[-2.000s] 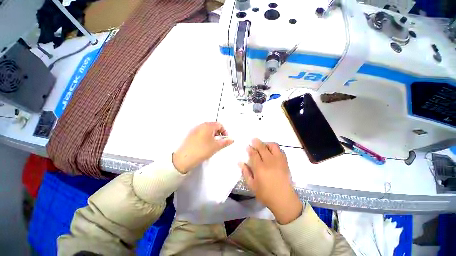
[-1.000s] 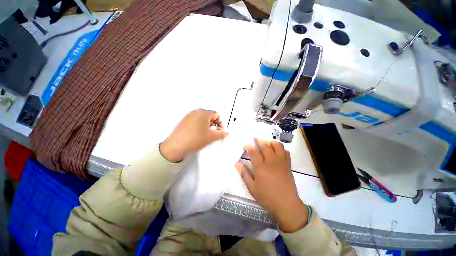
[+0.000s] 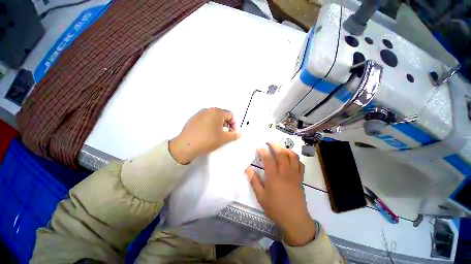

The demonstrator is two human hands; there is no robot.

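A limp white piece (image 3: 199, 183) lies on the white tabletop in front of the needle and hangs over the front edge. My left hand (image 3: 206, 135) pinches its left edge between thumb and fingers. My right hand (image 3: 279, 178) lies on its right part, palm down with fingers slightly apart. The presser foot (image 3: 289, 124) of the sewing machine (image 3: 382, 93) is just beyond my fingertips, beside a bright lamp spot. Glare hides the far edge of the white piece, so I cannot tell whether it reaches under the foot.
A thick folded bundle of reddish-brown checked cloth (image 3: 88, 87) lies at the left. A smartphone (image 3: 341, 175) and pink-and-blue thread snips (image 3: 382, 205) lie right of my hand. Blue bins (image 3: 38, 201) and a red item (image 3: 6, 136) are below left.
The view has turned and moved closer, so the machine head sits lower and further right. My hands stay on the white piece, in nearly the same pose, near the needle area.
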